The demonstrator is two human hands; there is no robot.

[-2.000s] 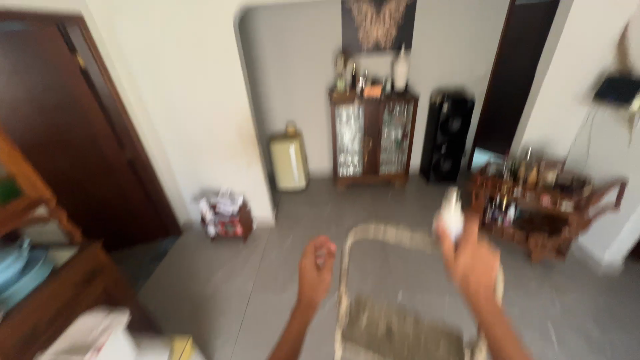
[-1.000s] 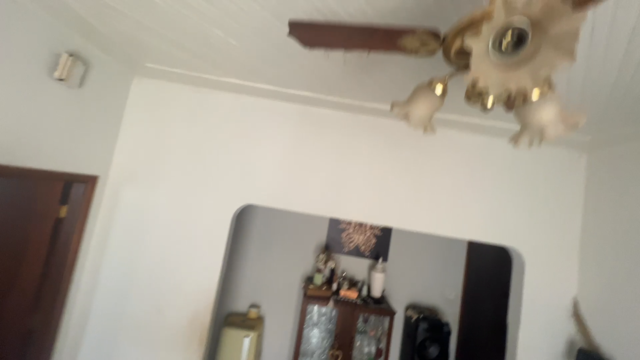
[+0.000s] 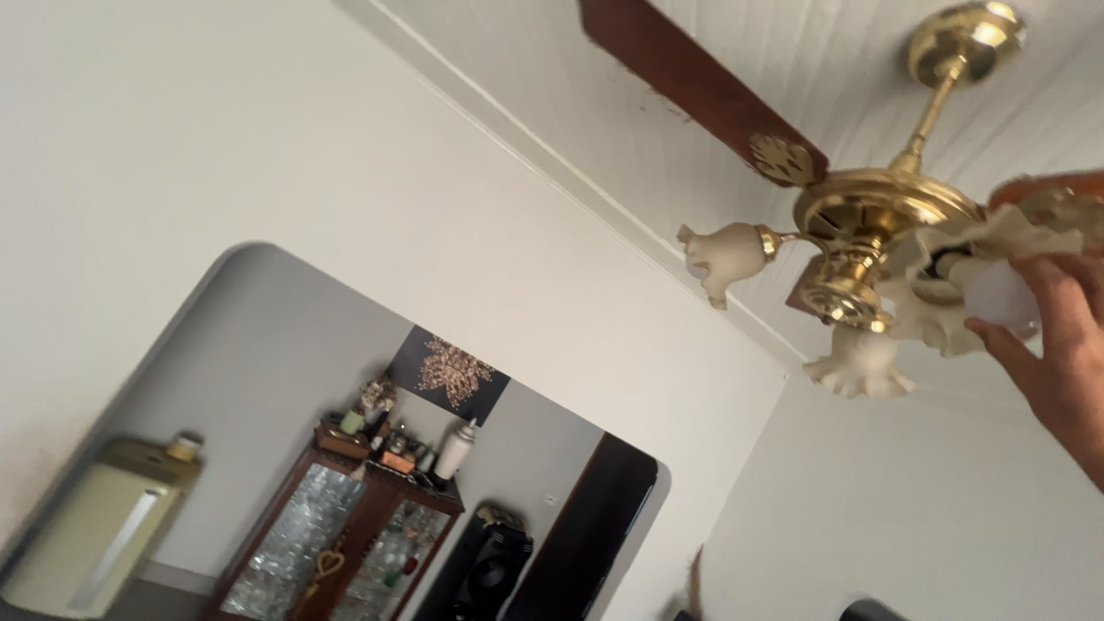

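Observation:
My right hand (image 3: 1065, 345) comes in from the right edge, its fingers around a white light bulb (image 3: 1000, 297). The bulb's base points into a frilled glass lampshade (image 3: 918, 302) of the ceiling fan; whether it is seated in the socket I cannot tell. The fan has a brass motor housing (image 3: 888, 203), a brass rod (image 3: 936, 116) and a dark wooden blade (image 3: 699, 86). Two more frosted glass shades, one at the left (image 3: 729, 250) and one below (image 3: 858, 362), hang from it. My left hand is out of view.
Past a wall opening stand a wooden glass-door cabinet (image 3: 358, 483) with bottles and ornaments on top, a black loudspeaker (image 3: 487, 561) and a pale yellow-green appliance or container (image 3: 90, 526). A dark picture (image 3: 453, 371) hangs above the cabinet. Another fan blade (image 3: 1048, 185) extends near my right hand.
The view has swung from the floor up to the ceiling fan. Both hands were low two seconds ago, the right holding a white object; now the right is up at a shade and the left is gone.

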